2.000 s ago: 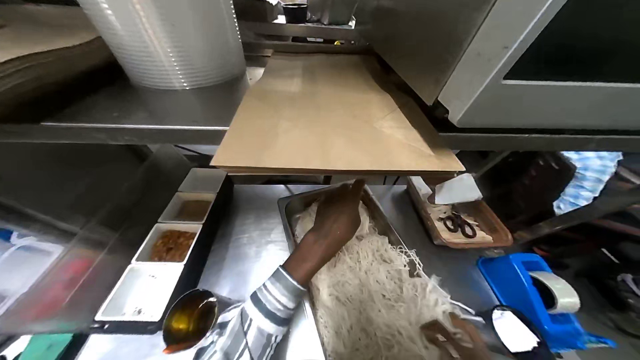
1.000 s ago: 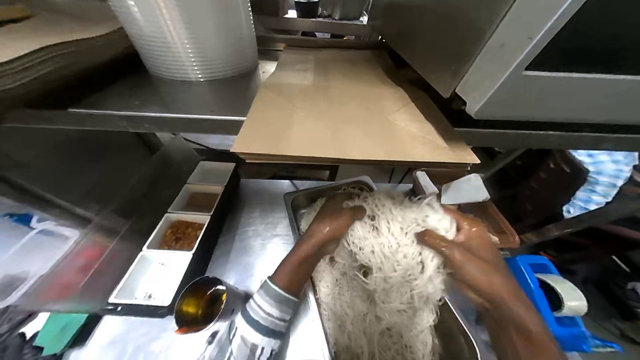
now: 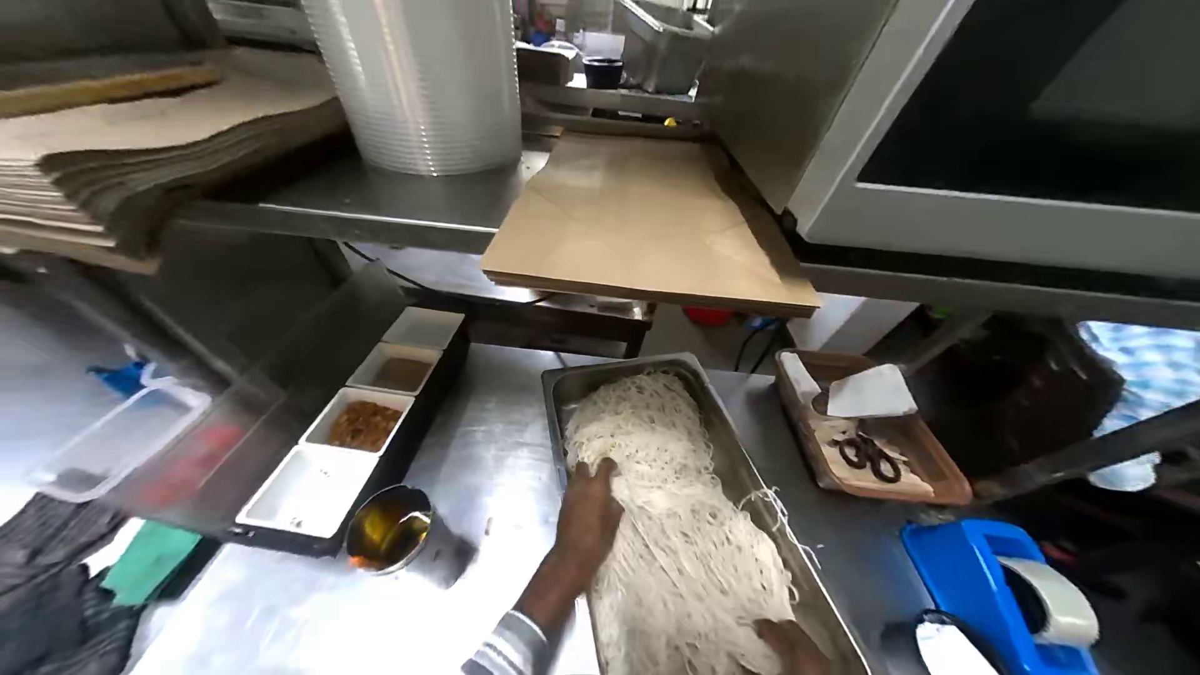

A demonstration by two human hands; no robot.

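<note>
A long steel tray (image 3: 741,450) on the metal counter holds a thick bed of thin white noodles (image 3: 675,525). My left hand (image 3: 589,514) rests at the tray's left side, its fingertips touching the noodles; whether it grips any cannot be told. Low in the frame, my right hand (image 3: 792,647) touches the noodles near the tray's right wall, partly cut off by the frame's edge. A steel cup of amber liquid (image 3: 389,530) stands left of the tray. Some noodle strands hang over the tray's right rim.
Left of the cup is a black holder with white tubs (image 3: 314,487), one with brown flakes. On the right are a brown basket (image 3: 952,478) with scissors (image 3: 869,457) and a blue tape dispenser (image 3: 984,591). Cardboard (image 3: 647,225) juts from the shelf above the tray.
One second ago both hands held a raised clump of noodles over the tray. Now the noodles lie spread in it, and my right hand has moved down toward the near end.
</note>
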